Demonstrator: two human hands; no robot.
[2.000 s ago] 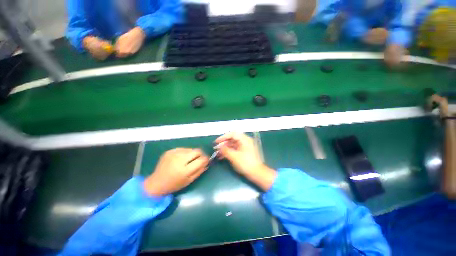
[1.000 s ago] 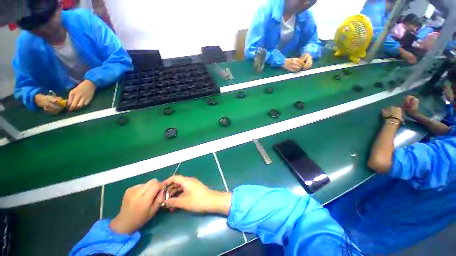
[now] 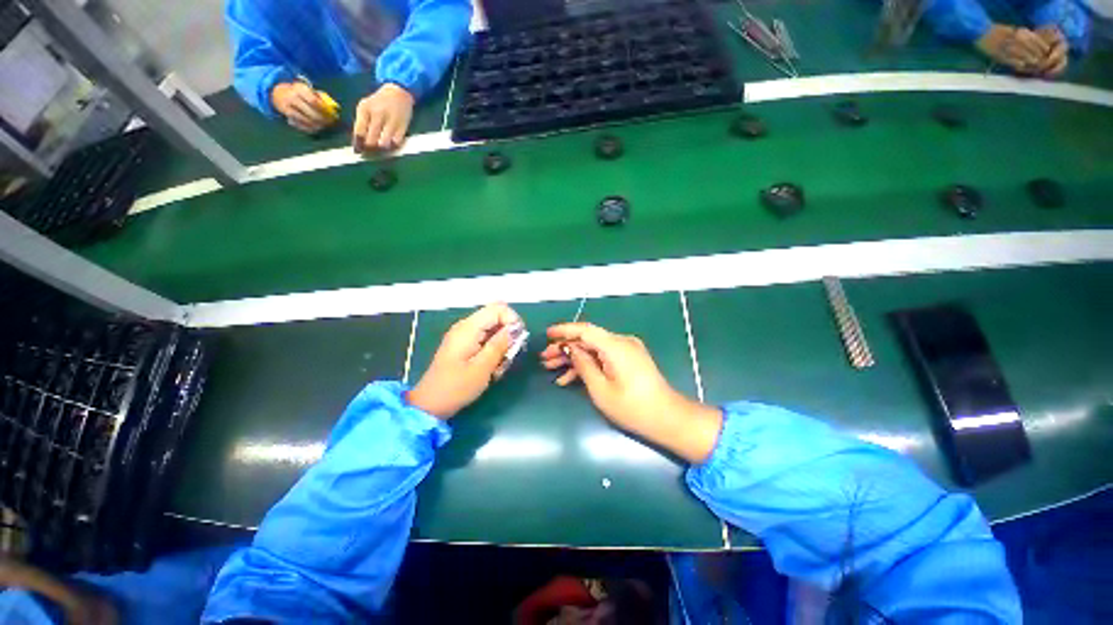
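My left hand (image 3: pixel 461 363) pinches a small unit (image 3: pixel 516 342) with a pale, shiny edge; the fingers hide much of it. My right hand (image 3: pixel 616 379) is just to its right, fingers curled, a small gap from the unit. A thin pale line (image 3: pixel 580 314) rises from the right fingertips and looks like a fine tool; its shape is mostly hidden by the fingers. Both hands are above the dark green bench (image 3: pixel 537 494). A tiny pale dot (image 3: pixel 607 484) lies on the bench nearer me.
A white rail (image 3: pixel 732 267) separates the bench from the green belt (image 3: pixel 488 223), which carries several black discs (image 3: pixel 613 211). A silver strip (image 3: pixel 848 322) and a glossy black phone (image 3: pixel 964 391) lie at right. Black trays (image 3: pixel 73 427) stand at left; another tray (image 3: pixel 598 67) is across the belt. Workers' hands (image 3: pixel 382 119) show opposite.
The view has swung back left from the right-hand neighbour. My hands were together around a dark ring-like unit and are now slightly apart. The belt discs have changed place in view.
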